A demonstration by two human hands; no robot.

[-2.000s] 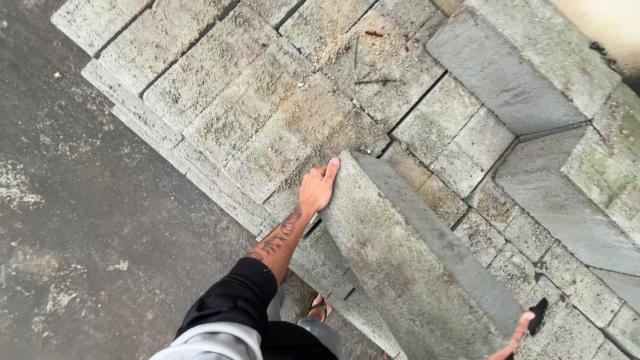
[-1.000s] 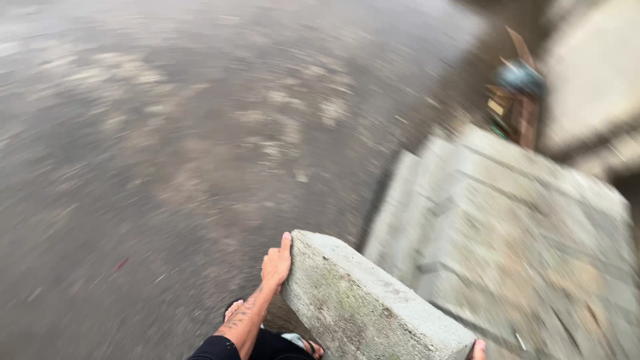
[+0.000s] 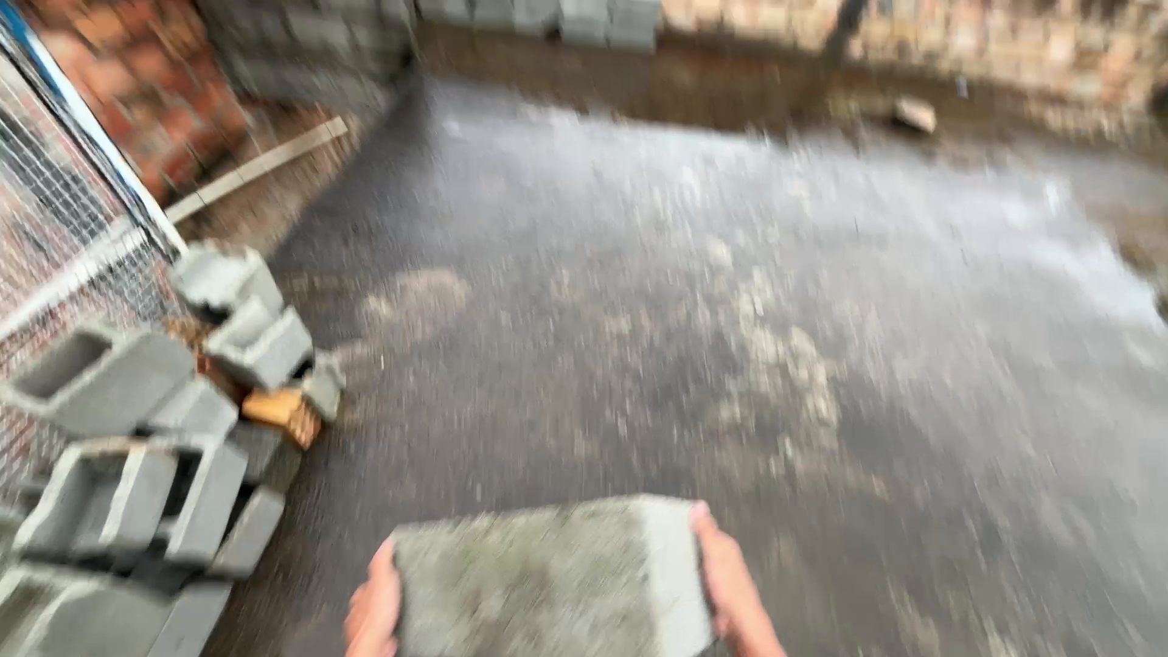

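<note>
A grey concrete block (image 3: 538, 584) with greenish stains is held between my two hands at the bottom centre, above the dark floor. My left hand (image 3: 374, 598) presses on its left end, the fingers partly cut off by the frame edge. On the block's right end lies my right hand (image 3: 730, 579), its thumb near the upper corner. The block's lower part is out of view.
Broken hollow concrete blocks (image 3: 137, 493) are heaped at the left by a wire mesh panel (image 3: 73, 192). A wooden strip (image 3: 260, 169) lies near a brick wall. More grey blocks (image 3: 607, 20) stand at the back; a loose chunk (image 3: 914, 115) lies back right.
The block was lifted off the stack of blocks and is now carried over the floor in both hands. The view has swung away from the stack to the open floor and walls.
</note>
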